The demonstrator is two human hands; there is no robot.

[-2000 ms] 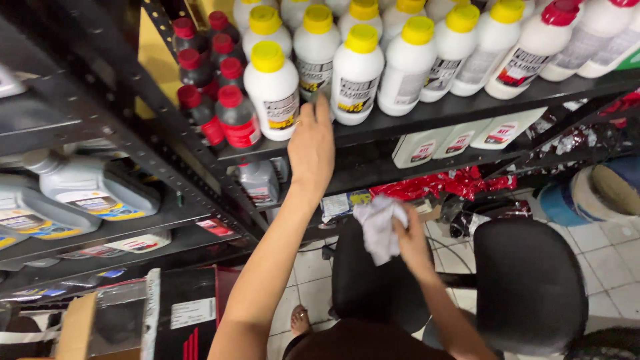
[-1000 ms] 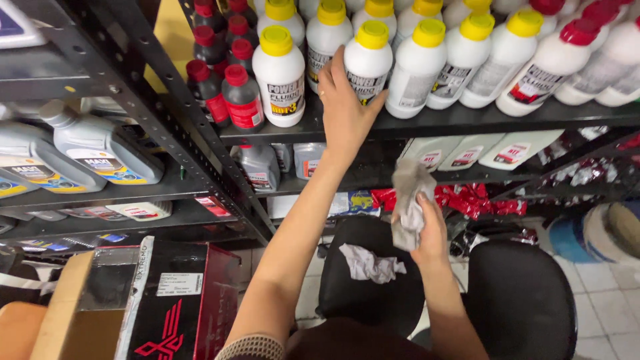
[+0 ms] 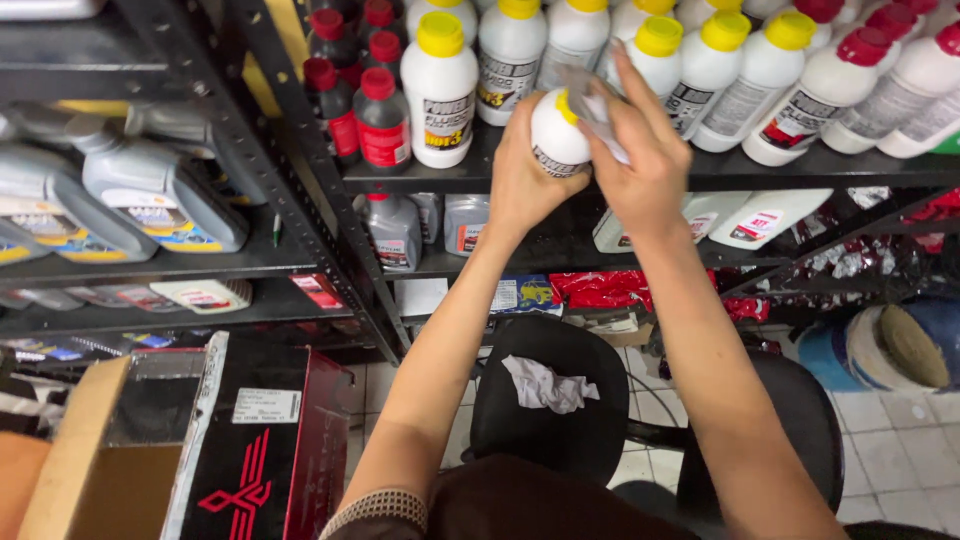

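Note:
A white plastic bottle of brake fluid (image 3: 556, 141) with a yellow cap is gripped by my left hand (image 3: 521, 176), tilted just in front of the shelf edge. Against its cap my right hand (image 3: 641, 154) presses a greyish cloth (image 3: 592, 112), which blurs at its upper end. Similar white bottles (image 3: 442, 101) with yellow caps stand in rows behind and beside my hands. A second crumpled pale cloth (image 3: 551, 386) lies on the seat of a black chair below.
Small red-capped bottles (image 3: 381, 120) stand at the left of the black metal shelf (image 3: 450, 178). Grey oil jugs (image 3: 154, 180) fill the left rack. A black and red box (image 3: 247, 450) is at lower left, another black chair (image 3: 780, 420) at lower right, buckets (image 3: 885, 349) beyond.
My left hand has taken hold of a bottle and lifted it from the row. The right hand has moved up to the cap with its cloth. The other cloth came to lie on the chair earlier.

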